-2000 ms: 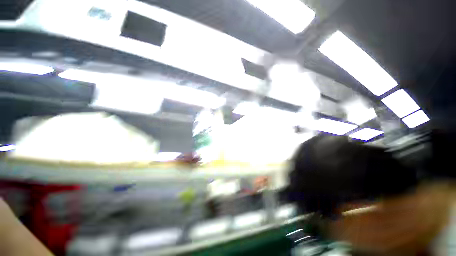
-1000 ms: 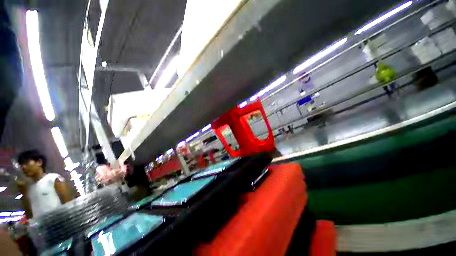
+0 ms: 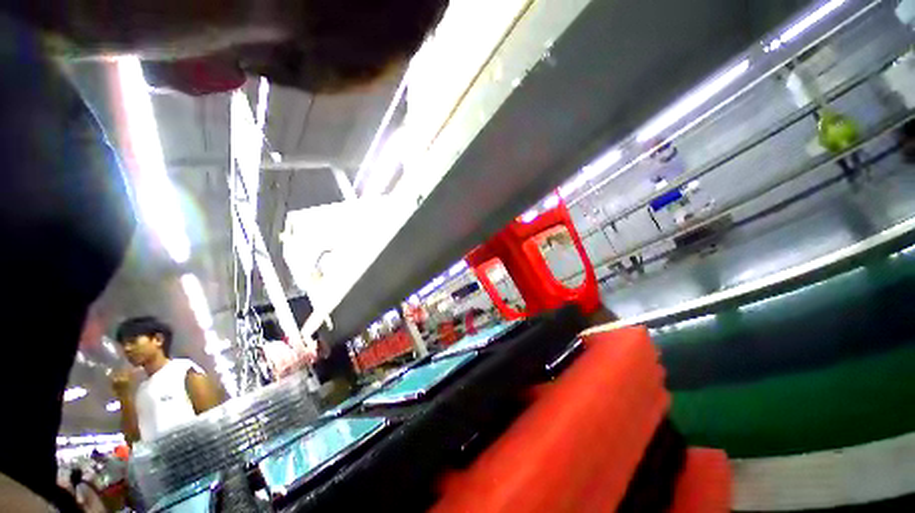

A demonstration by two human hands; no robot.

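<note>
The view is strongly tilted. Light-blue phones (image 3: 321, 451) lie in a black foam tray (image 3: 411, 451) at the lower middle; several show, with glare on their backs. Bright red foam trays (image 3: 577, 421) are stacked with the black one at the lower right. Neither of my hands can be made out. A dark blurred shape close to the lens covers the top left and left edge; I cannot tell what it is.
A stack of clear plastic trays (image 3: 241, 431) stands left of the phones. A red plastic frame (image 3: 542, 255) rises behind. A grey overhead shelf (image 3: 482, 170) crosses diagonally. The green belt (image 3: 803, 391) is at right. A person (image 3: 166, 401) in white is at left.
The camera view has shifted, so the trays, red frame and person sit further right and slightly lower. The dark shape now covers more of the top and left.
</note>
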